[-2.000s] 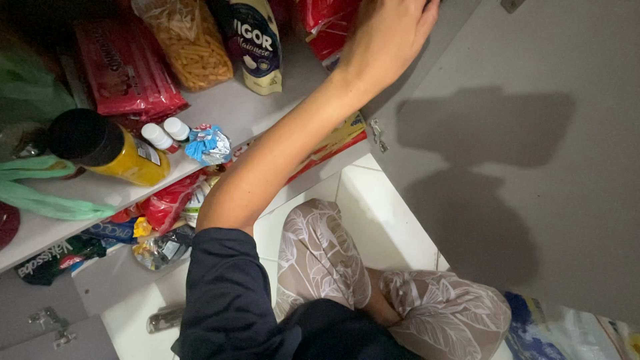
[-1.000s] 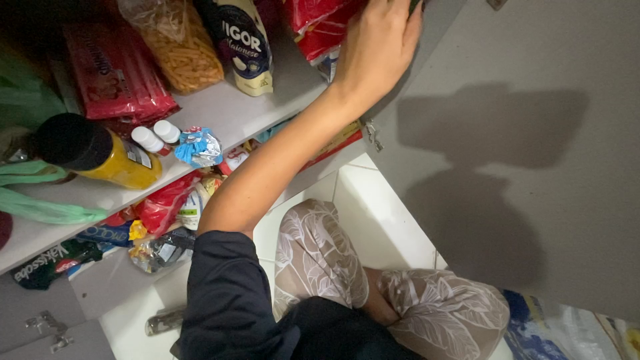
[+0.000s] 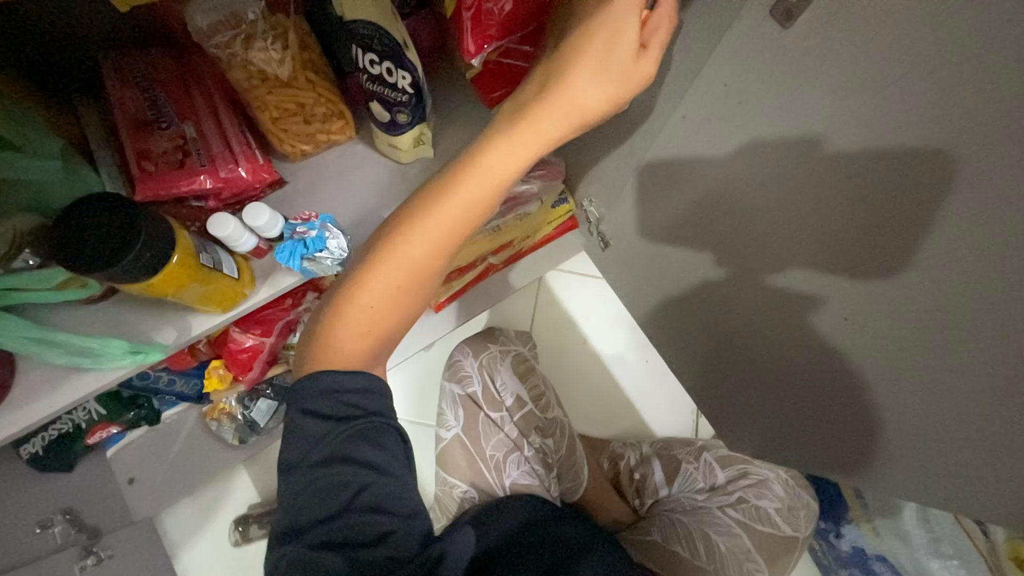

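Observation:
My left hand [image 3: 604,68] reaches across to the upper right, over the shelf's right end near the grey cabinet door [image 3: 800,104]. The top edge cuts off part of its fingers, and a small dark thing shows at them; whether it is held cannot be told. Red plastic packets [image 3: 504,48] lie just left of the hand. Farther left on the shelf are a mayonnaise pouch [image 3: 388,88], a clear bag of dry pasta [image 3: 300,108] and a red packet [image 3: 180,136]. My right hand is out of view.
Near the shelf's front edge [image 3: 172,324] are a black-capped yellow bottle [image 3: 192,268], two small white-capped bottles [image 3: 248,228] and a crumpled blue-and-silver wrapper [image 3: 314,244]. More packets [image 3: 260,340] and a yellow-and-red box [image 3: 512,248] sit lower. A metal hinge [image 3: 594,224] is on the door.

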